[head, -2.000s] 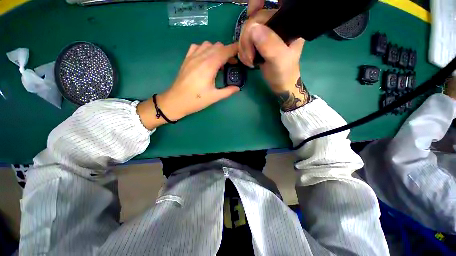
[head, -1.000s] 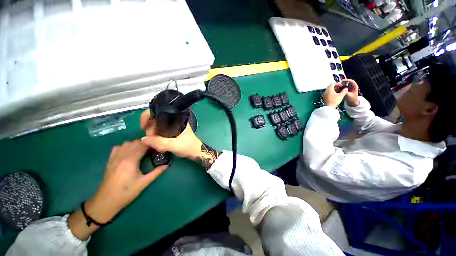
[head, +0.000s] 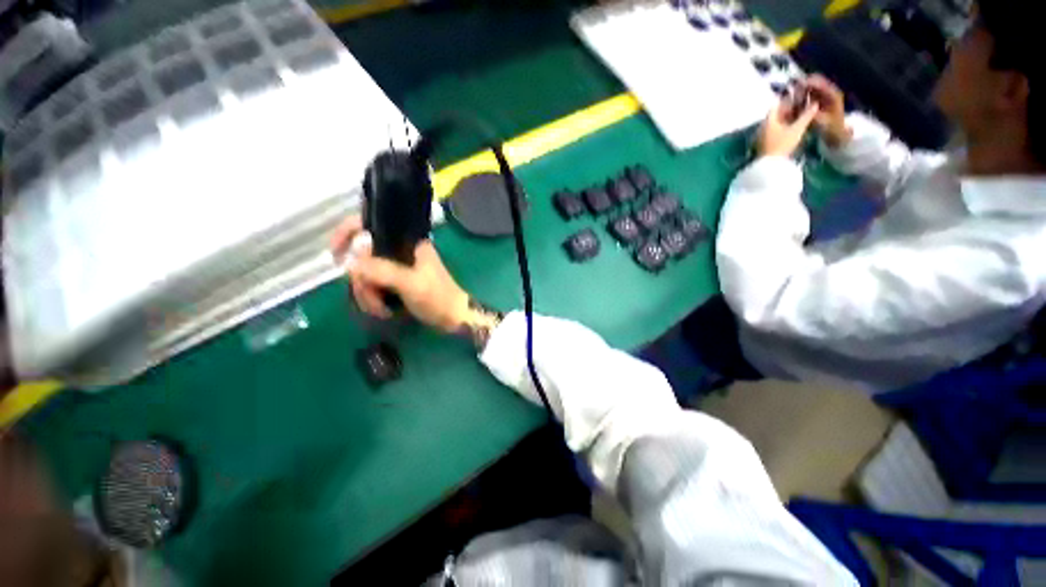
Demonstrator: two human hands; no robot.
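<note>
My right hand (head: 396, 279) grips the black electric screwdriver (head: 397, 206), held upright above the mat behind the watch unit. Its cord loops from the top and runs down over my right forearm. The small black watch unit (head: 379, 362) lies on the green mat just below my right hand, apart from the fingers. A blurred brownish shape at the lower left edge seems to be my left hand (head: 37, 516), cut off and too blurred to show its fingers or any hold. The screwdriver tip is hidden behind my right hand.
A speckled dish (head: 143, 491) is at lower left. White stacked trays (head: 229, 218) fill the upper left, with a clear bag (head: 275, 327) beside them. A dark round dish (head: 486, 204) and rows of black units (head: 652, 218) lie right. A coworker handles something at a white tray (head: 677, 98).
My left hand has let go of the watch unit and moved off to the left. My right hand has lifted the screwdriver away from the unit. The view has shifted.
</note>
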